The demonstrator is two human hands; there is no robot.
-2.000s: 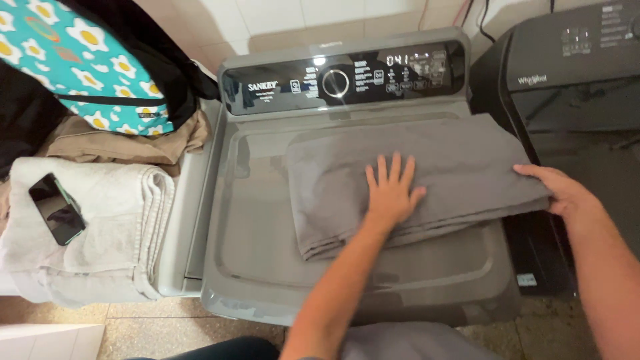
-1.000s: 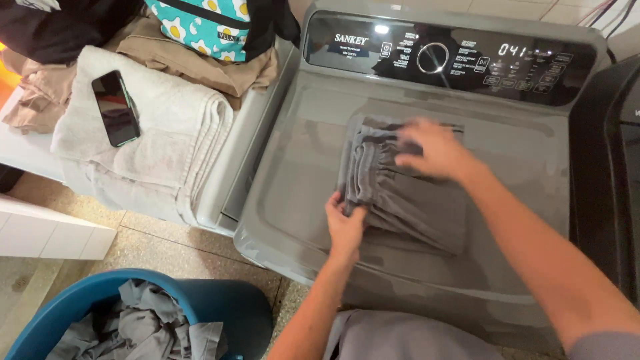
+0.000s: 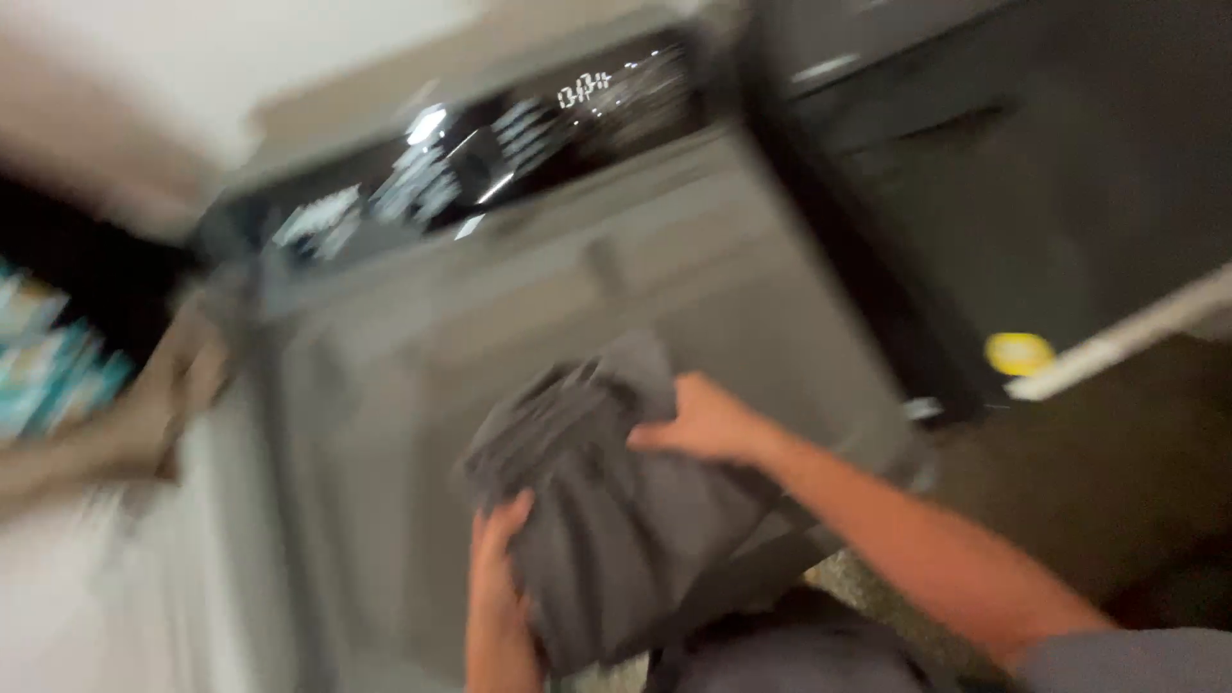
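A folded dark grey cloth (image 3: 616, 520) with gathered edges is between my hands, over the front part of the grey washing machine's lid (image 3: 385, 404). My left hand (image 3: 502, 568) grips its left side, thumb on top. My right hand (image 3: 707, 423) holds its upper right side, thumb on top and the other fingers mostly hidden by the cloth. The view is blurred, so it is unclear how much of the cloth rests on the lid.
The washer's control panel (image 3: 472, 154) with lit digits runs along the back. A dark appliance (image 3: 962, 173) stands at the right. Brown fabric (image 3: 125, 433), a teal patterned bag (image 3: 48, 356) and blurred white material (image 3: 77, 577) lie at the left.
The large grey cloth, spread flat two seconds ago, is now a smaller folded bundle. Since one second ago my right hand has moved from its top to its right side. The view has swung.
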